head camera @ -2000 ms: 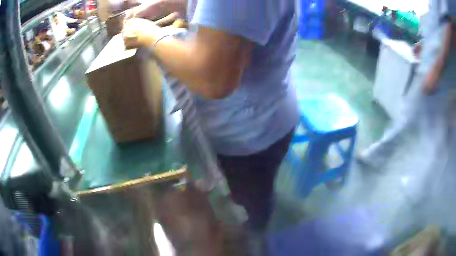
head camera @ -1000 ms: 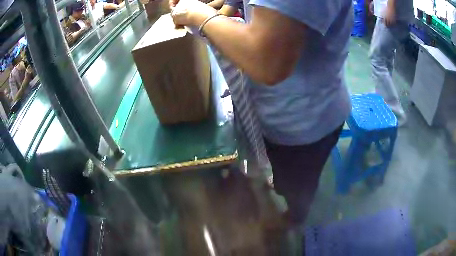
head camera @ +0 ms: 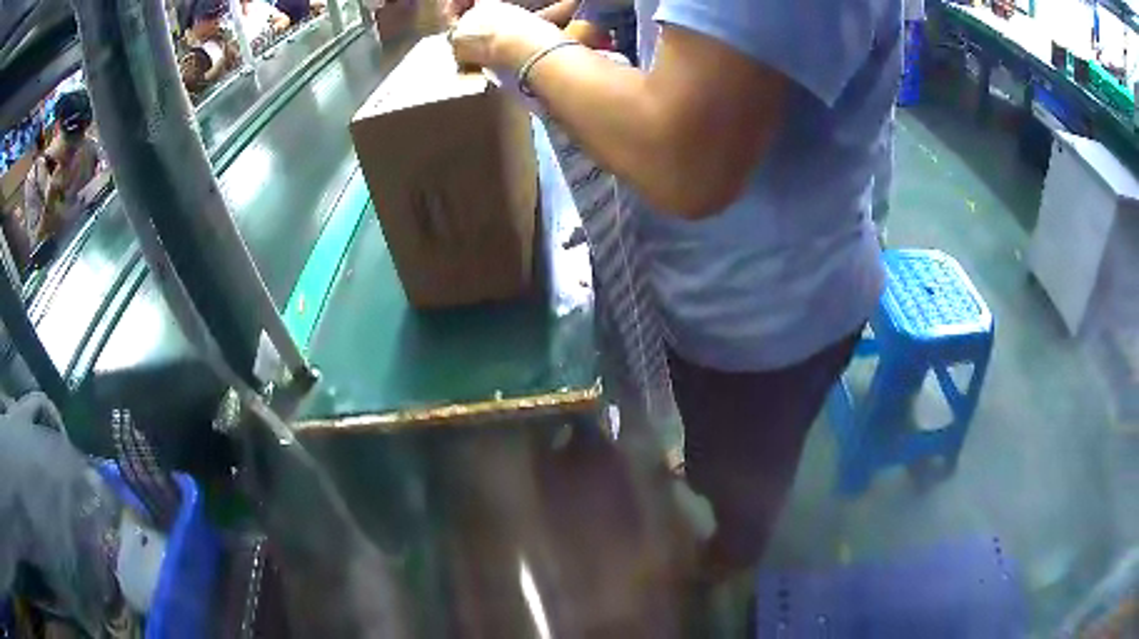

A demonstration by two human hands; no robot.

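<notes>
A brown carton (head camera: 456,200) stands upright on the green belt table (head camera: 375,362), near its worn yellowish end edge. A coworker in a light blue shirt stands at its right, with hands on the carton's top. A long pale patterned strip (head camera: 625,287) hangs between the coworker and the table. Blurred brown surfaces, perhaps cartons, show at the bottom centre below the table end. Neither of my hands can be made out.
A slanted metal post (head camera: 187,212) stands left of the table end. A blue bin (head camera: 187,562) with clear bags is at lower left. A blue stool (head camera: 924,312) stands right of the coworker. A blue-purple panel (head camera: 887,593) lies at the bottom right. More people sit along the line.
The view has shifted, so the carton and coworker appear further right than two seconds ago. The person walking at the right has left the view. The carton remains on the table.
</notes>
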